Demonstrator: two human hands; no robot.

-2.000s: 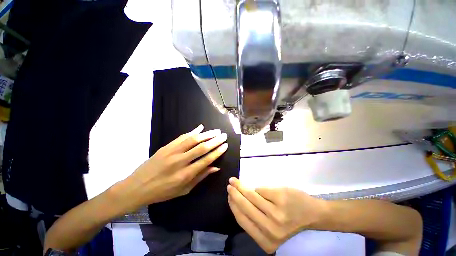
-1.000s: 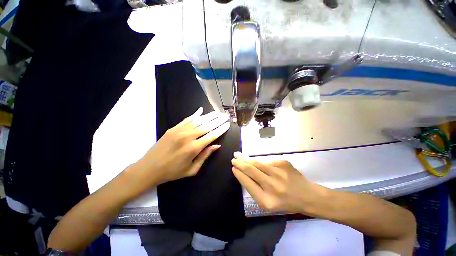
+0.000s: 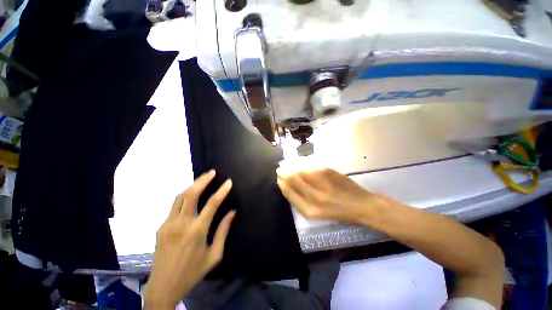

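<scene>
A long black cloth panel (image 3: 242, 212) lies on the white table, its right edge at the lit needle area (image 3: 279, 144) of the white sewing machine (image 3: 375, 36) with a blue stripe. My left hand (image 3: 192, 233) rests flat with spread fingers on the panel's left part, below the needle. My right hand (image 3: 321, 192) pinches the panel's right edge just below the needle, fingertips together. The needle tip and presser foot are partly hidden by glare and the metal lever in front.
Wide black cloth pieces (image 3: 66, 139) with a notched edge cover the table's left side. Scissors (image 3: 514, 163) with green and yellow handles lie at the right. The table's silvery front edge (image 3: 387, 224) curves across. A blue crate (image 3: 522, 254) stands below right.
My left hand has moved down and left, away from the needle, its fingers now spread. My right hand has moved slightly up at the edge. The view has shifted, and the panel lies more slanted.
</scene>
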